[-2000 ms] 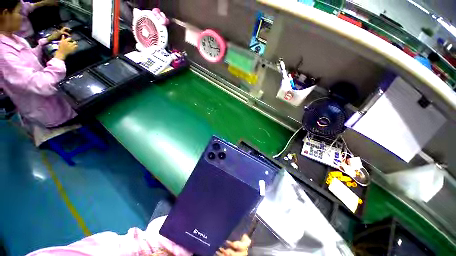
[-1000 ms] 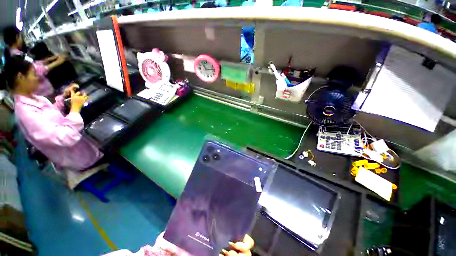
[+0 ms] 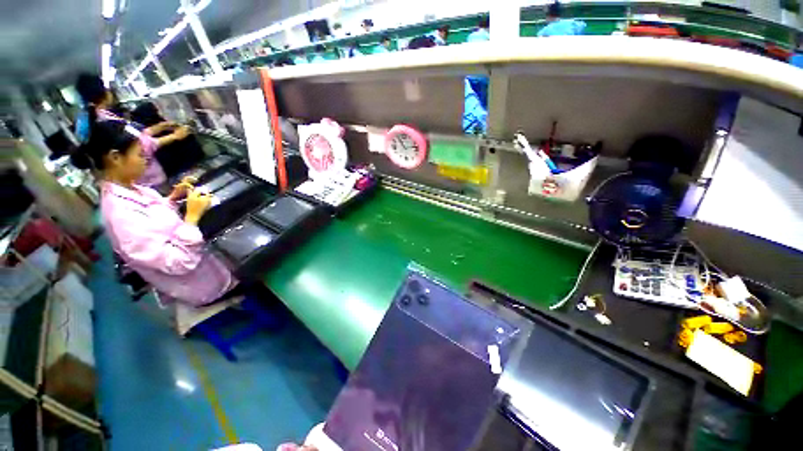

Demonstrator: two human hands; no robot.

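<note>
A dark blue-purple tablet [image 3: 414,379] is held up at lower centre, back side toward me and tilted, with its camera cluster at the upper left. Clear film edges and a small white label show along its right side. Only a small part of my left hand [image 3: 308,439] shows at the tablet's lower left edge, cut off by the frame. My right hand is not in view. Behind the tablet on the right, a glossy-screened tablet [image 3: 572,388] lies in a black tray [image 3: 674,423].
A dark tray behind holds a white keypad [image 3: 656,284], yellow finger cots [image 3: 709,330] and a cable. A dark fan [image 3: 632,211] stands at the back. Far left, a seated person in pink [image 3: 150,233] works beside trays [image 3: 286,211] on the green mat [image 3: 339,282].
The view has swung left and up, so the bench sits further right. The glossy tablet in the tray, hidden by clear film at first, is uncovered. The fingertips below the held tablet have left view.
</note>
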